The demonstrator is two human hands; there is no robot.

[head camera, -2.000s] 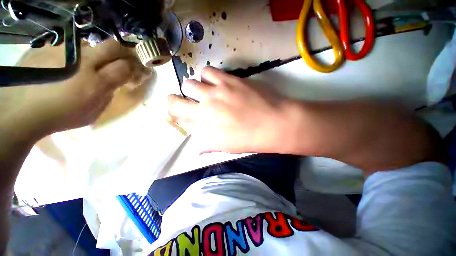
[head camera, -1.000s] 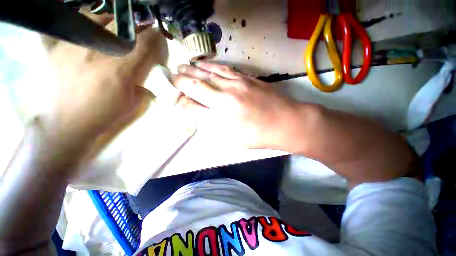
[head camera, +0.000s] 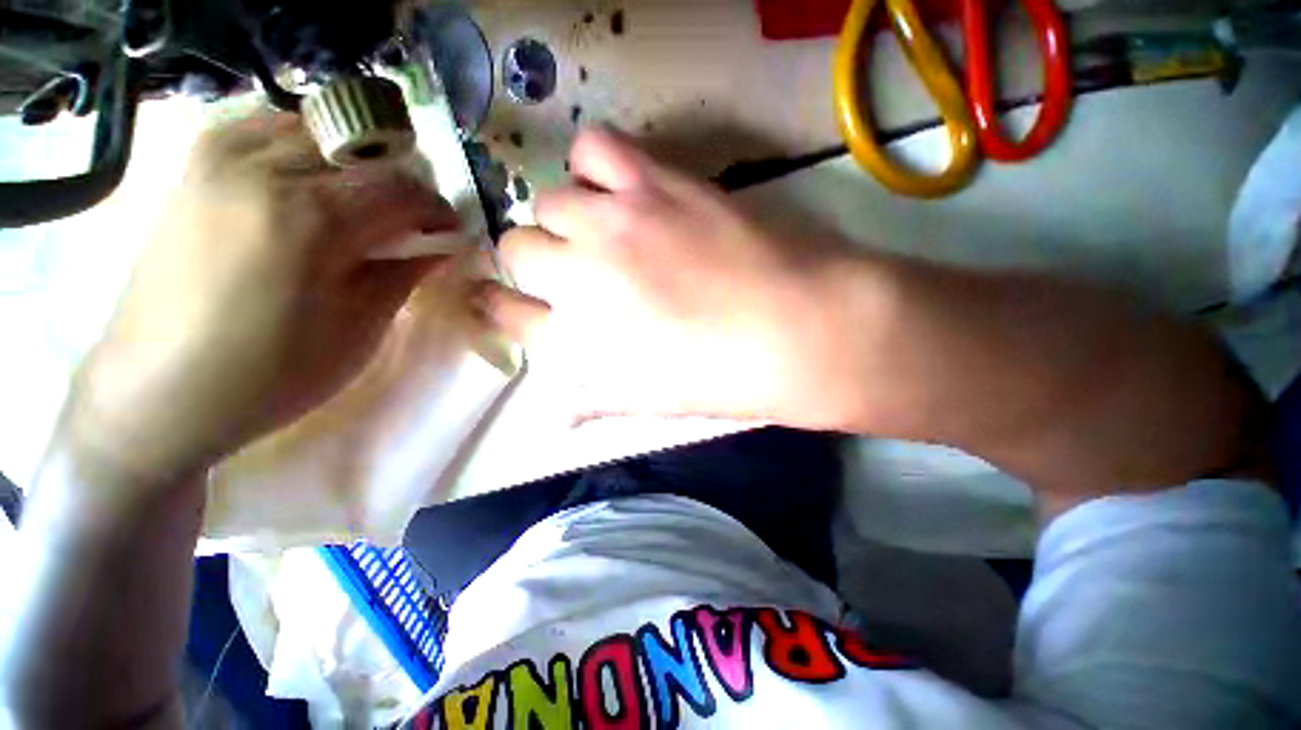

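Pale cloth (head camera: 414, 414) lies over the machine bed and the white table edge, washed out by the light. My left hand (head camera: 271, 271) is at the left, below the cream ribbed knob (head camera: 357, 119), with thumb and fingers closed on a narrow fold of the cloth. My right hand (head camera: 628, 278) is right of it, fingers bent, its fingertips at the cloth's edge beside the bed's dark seam. The two hands nearly meet. The needle area is hidden behind the dark machine parts and my left hand.
Scissors (head camera: 909, 100) with yellow and red loops lie at the upper right on a red patch (head camera: 799, 17). A thin tool (head camera: 1170, 60) and white scrap (head camera: 1270, 200) lie further right. A blue plastic basket (head camera: 385, 606) is below the table.
Against one second ago, the view has shifted, so the knob and bed sit further left. My left hand still holds the cloth; my right fingers are more bent and raised. The dark arm at upper left has left view.
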